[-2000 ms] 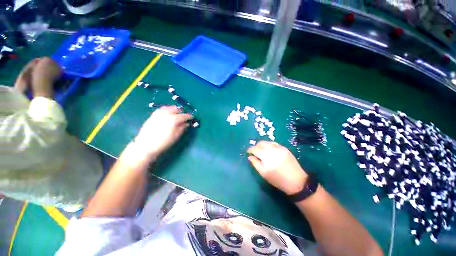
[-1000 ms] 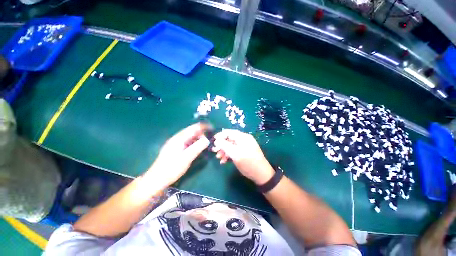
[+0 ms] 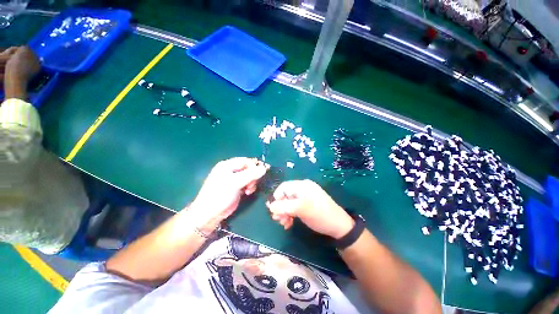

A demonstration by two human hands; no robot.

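My left hand (image 3: pixel 236 183) and my right hand (image 3: pixel 300 203) are close together above the bench. A short dark harness (image 3: pixel 269 179) runs between their fingertips, with a small white end at my left fingertips; its detail is blurred. Loose white connector housings (image 3: pixel 304 147) lie in a cluster just beyond the hands, one apart near my fingers. The flat bundle of black terminal wires (image 3: pixel 352 152) lies right of them. A few set-apart harnesses (image 3: pixel 174 114) with white ends lie at the left.
A large harness pile (image 3: pixel 460 190) covers the right. An empty blue tray (image 3: pixel 236 58) sits at the back edge by a metal post (image 3: pixel 326 49). Yellow line (image 3: pixel 116 104) crosses the left. A neighbour's hand (image 3: pixel 21 66) is beside a blue tray (image 3: pixel 55 56); more blue trays (image 3: pixel 539 236) are far right.
My left hand has left the set-apart harnesses and come beside my right hand. Both now hold a dark harness between them. The camera view has swung right, then partly back.
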